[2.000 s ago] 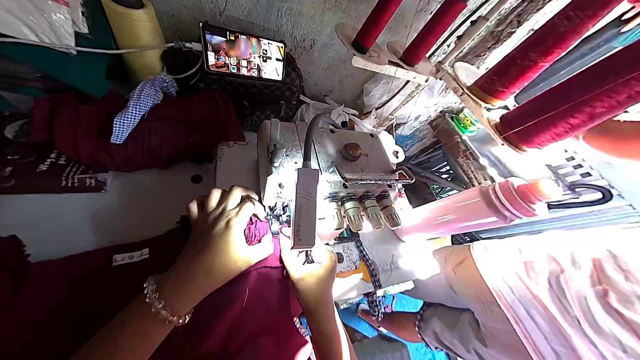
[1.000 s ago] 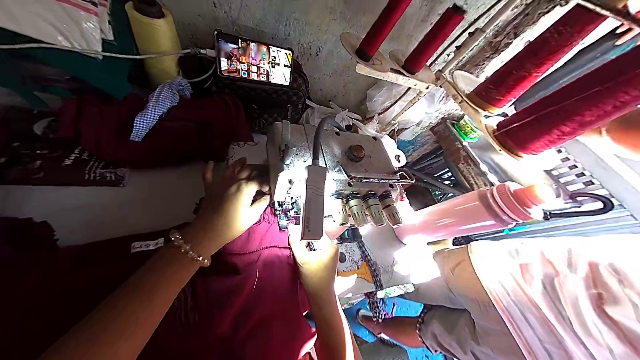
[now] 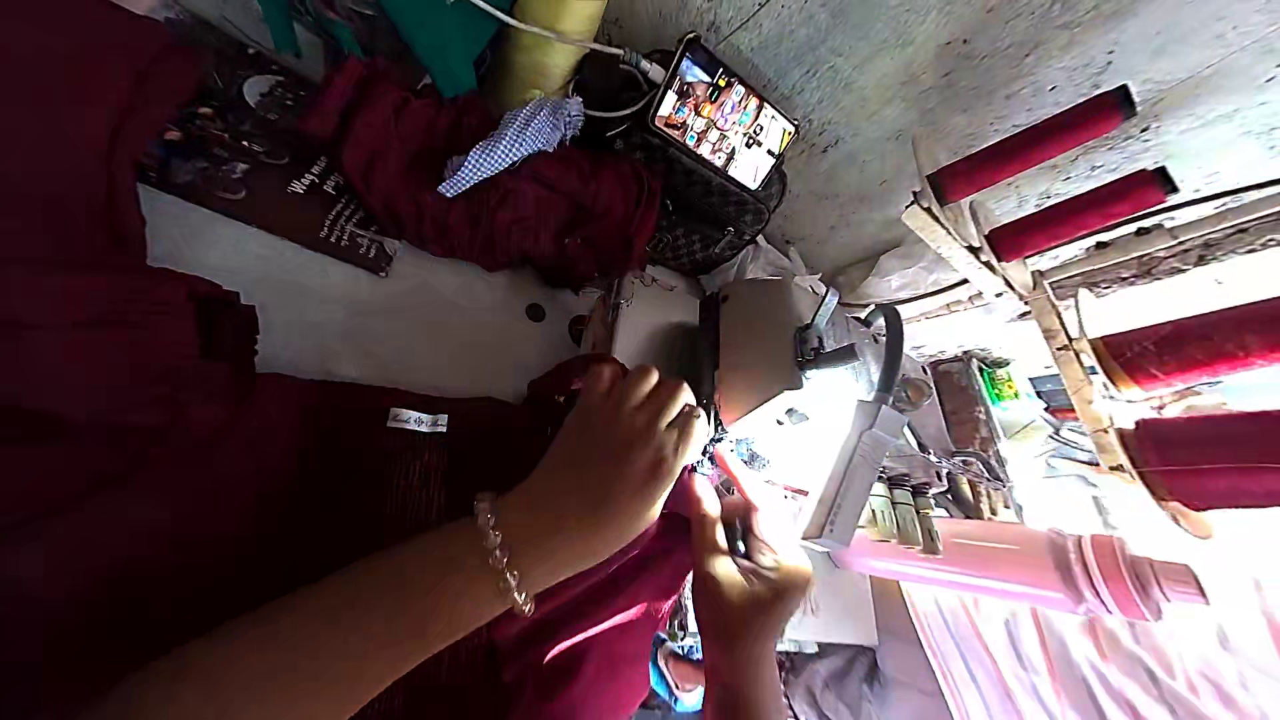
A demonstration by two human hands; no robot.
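Maroon fabric (image 3: pixel 600 610) with a small white label (image 3: pixel 418 420) spreads over the left and lower part of the view. My left hand (image 3: pixel 620 450), a clear bead bracelet at its wrist, has its fingers curled on the bunched fabric beside the sewing machine (image 3: pixel 765 350). Close to the needle area, my right hand (image 3: pixel 750 560) has its thumb and fingertips at the fabric's edge. A small dark thing shows between its fingers, too blurred to name. The lamp (image 3: pixel 860 470) on the machine throws strong glare there, and the needle is hidden.
A phone (image 3: pixel 725 112) with a lit screen leans on a dark patterned bag (image 3: pixel 705 215). Beside it lies a blue checked cloth (image 3: pixel 515 140) on maroon fabric. Several maroon thread cones (image 3: pixel 1035 145) stand on a rack. A pink bottle (image 3: pixel 1000 565) is near a person's striped garment (image 3: pixel 1070 650).
The view has swung and moved closer, and the machine's cream-coloured side now shows. My left hand, spread at the machine one second ago, is now curled near my right fingertips.
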